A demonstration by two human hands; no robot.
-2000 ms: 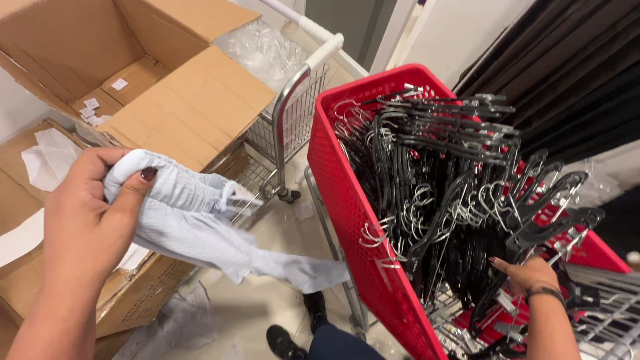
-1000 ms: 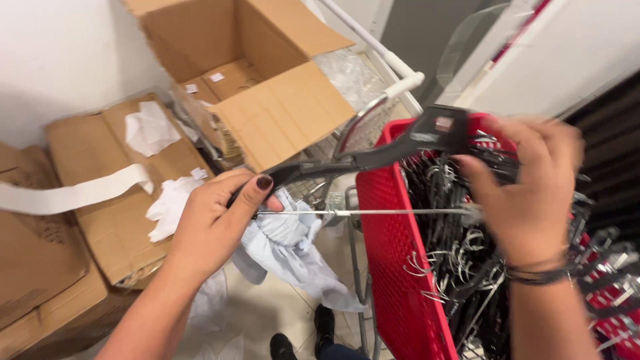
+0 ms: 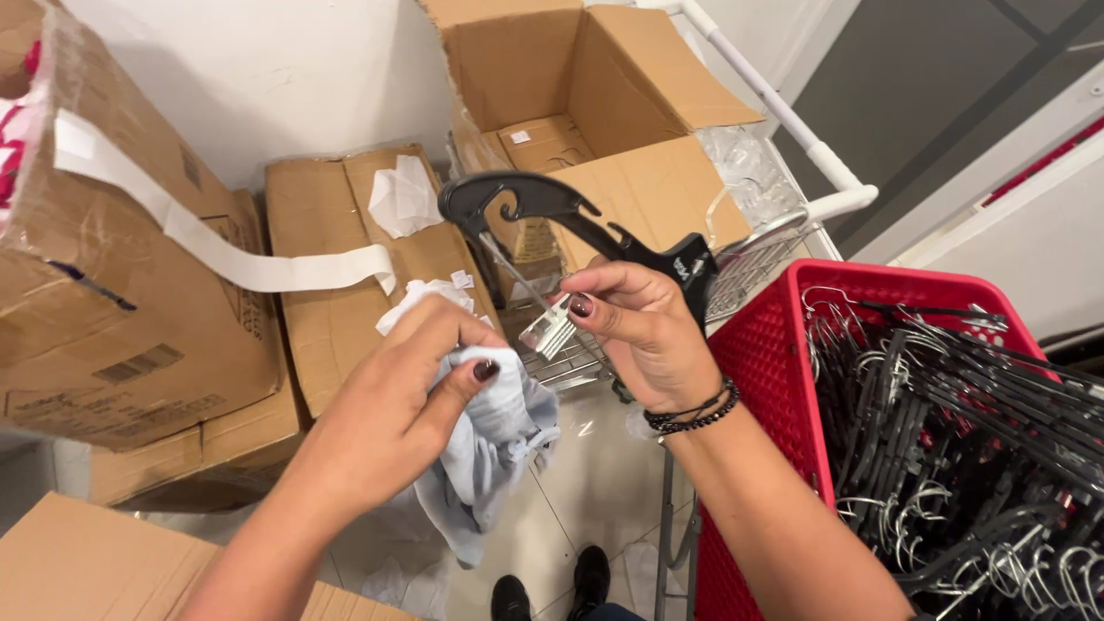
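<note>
My left hand [image 3: 405, 397] pinches the edge of a light blue garment [image 3: 483, 457], which hangs down bunched beneath it. A black plastic hanger [image 3: 526, 190] with a metal bar is in my right hand [image 3: 642, 332]. The thumb and fingers of that hand are on a metal clip [image 3: 549, 330] on the bar. A small gap separates the clip from the garment's top edge. Beside my right forearm, a red plastic shopping cart [image 3: 768, 362] holds a heap of black hangers [image 3: 914, 431] with metal hooks and bars.
An open cardboard box [image 3: 647, 185] rests on a wire cart with a white handle [image 3: 776, 103]. A large carton [image 3: 129, 285] stands at left with a white strip [image 3: 285, 272] trailing from it onto another carton [image 3: 319, 207]. Paper scraps and plastic lie on the tiled floor.
My right hand has gone from the heap of hangers to the middle, now with a hanger. One second ago both hands were at the hanger; now my left holds the garment beside its clip.
</note>
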